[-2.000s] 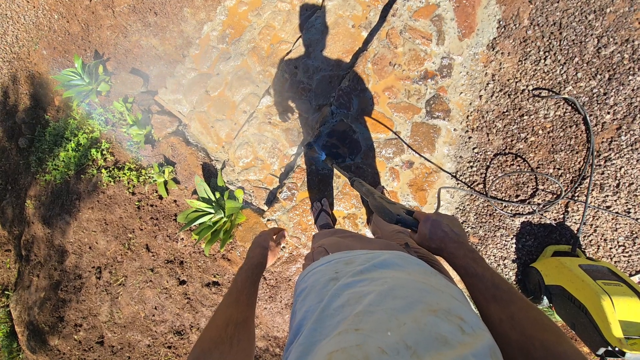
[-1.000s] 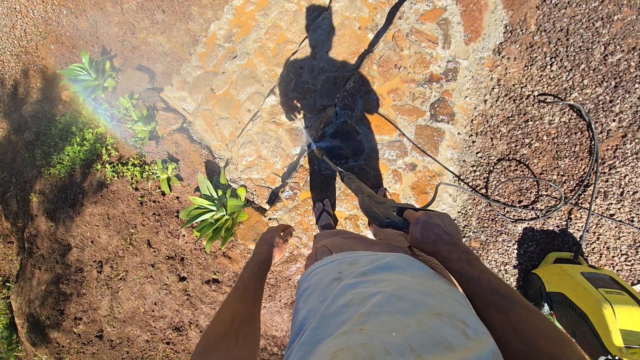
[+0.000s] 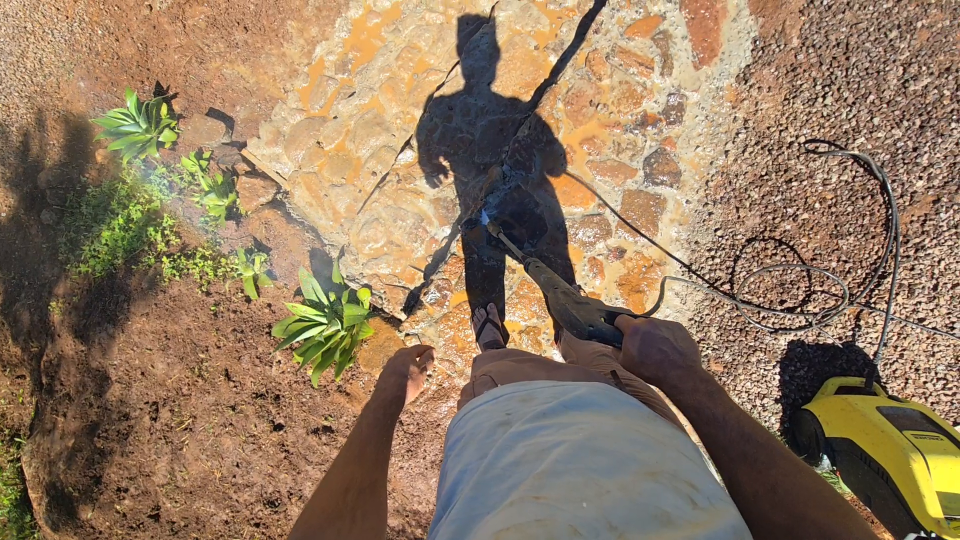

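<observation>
My right hand (image 3: 660, 346) grips the handle of a black pressure washer spray gun (image 3: 574, 301), whose lance points forward and a little left over the wet stone paving (image 3: 397, 217). White spray shows at the nozzle, within my shadow. My left hand (image 3: 409, 369) hangs beside my body with its fingers loosely curled and nothing visible in them; a leafy green plant (image 3: 324, 324) grows just beyond it. A thin black hose (image 3: 652, 238) crosses the paving. The yellow and black Kärcher pressure washer (image 3: 885, 450) stands at the lower right.
Loops of hose (image 3: 795, 300) lie on the gravel (image 3: 810, 195) at the right. More plants (image 3: 139, 126) and low weeds (image 3: 120, 225) border the paving at the left, beside bare reddish soil (image 3: 202, 420). My sandalled foot (image 3: 489, 328) stands on the wet stones.
The lance, aimed further left two seconds ago, has swung a little to the right. My right hand has kept its grip on the gun, and my left hand has stayed at my side.
</observation>
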